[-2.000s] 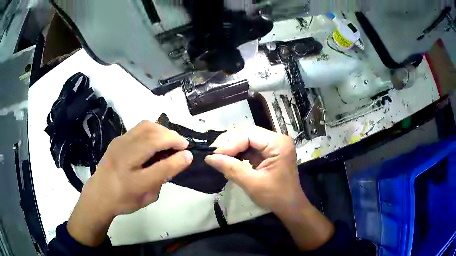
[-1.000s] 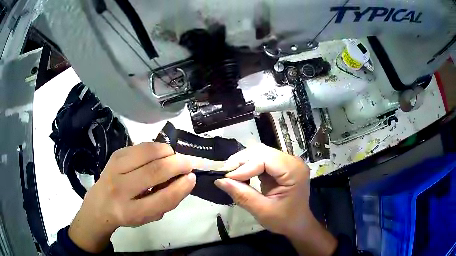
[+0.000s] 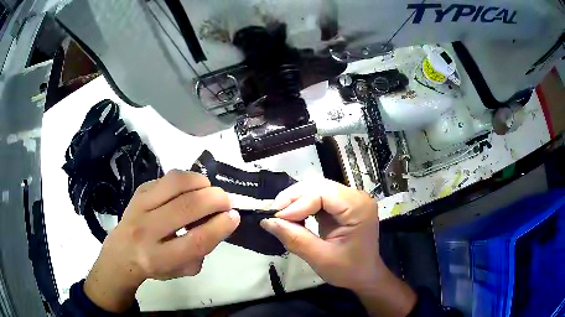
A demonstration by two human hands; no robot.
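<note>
A black fabric piece [image 3: 257,234] is pinched between both hands in front of the machine arm. A band part with pale stitching [image 3: 238,181] stands up behind the fingers, and a flatter black part hangs below them. My left hand [image 3: 176,226] grips the left end between thumb and fingers. My right hand [image 3: 322,232] grips the right end between thumb and forefinger. The fingers hide part of the held edge. The dark needle area and arm end [image 3: 277,137] are just beyond the work, not touching it.
A tangled pile of black bands [image 3: 102,164] lies on the white table [image 3: 179,291] at left. The grey machine head [image 3: 372,25] spans the top. A white round item with a yellow label [image 3: 437,68] stands behind the arm. Blue crates [image 3: 495,247] are at right. A short black strip [image 3: 276,280] lies near the front edge.
Since the first frame, the view has shifted, showing more of the machine head, and the stitched band has become more visible. Both hands keep their pinch, with little change over the last second.
</note>
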